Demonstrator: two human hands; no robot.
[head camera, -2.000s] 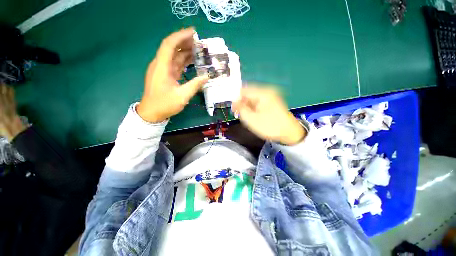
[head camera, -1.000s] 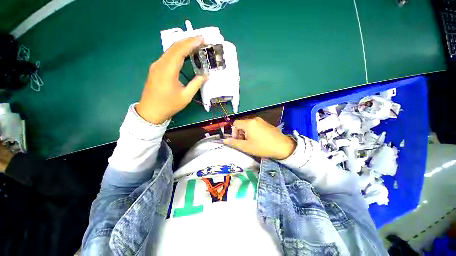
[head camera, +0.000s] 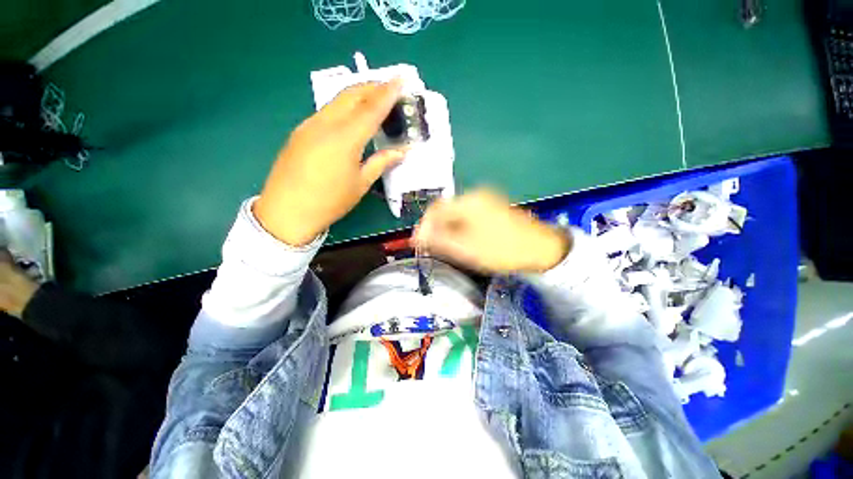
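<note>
A white camera housing lies on the green bench near its front edge, with a dark opening in its upper part. A short white stick stands out at its far end. My left hand holds the housing from the left, fingers and thumb around a dark part at the opening. Thin dark wire leads hang from the near end over the bench edge. My right hand is blurred, with its fingertips at these leads just below the housing. My right fingers seem closed on the leads.
White cord loops lie at the bench's far side. A blue bin with jumbled white parts stands to the right. Black cables lie at the left, near another person's hand. A small brownish part is at the far right.
My right hand dropped from the housing's near end to the leads, then moved back up closer to the housing. My left hand stays on the housing and has turned more palm-down over it.
</note>
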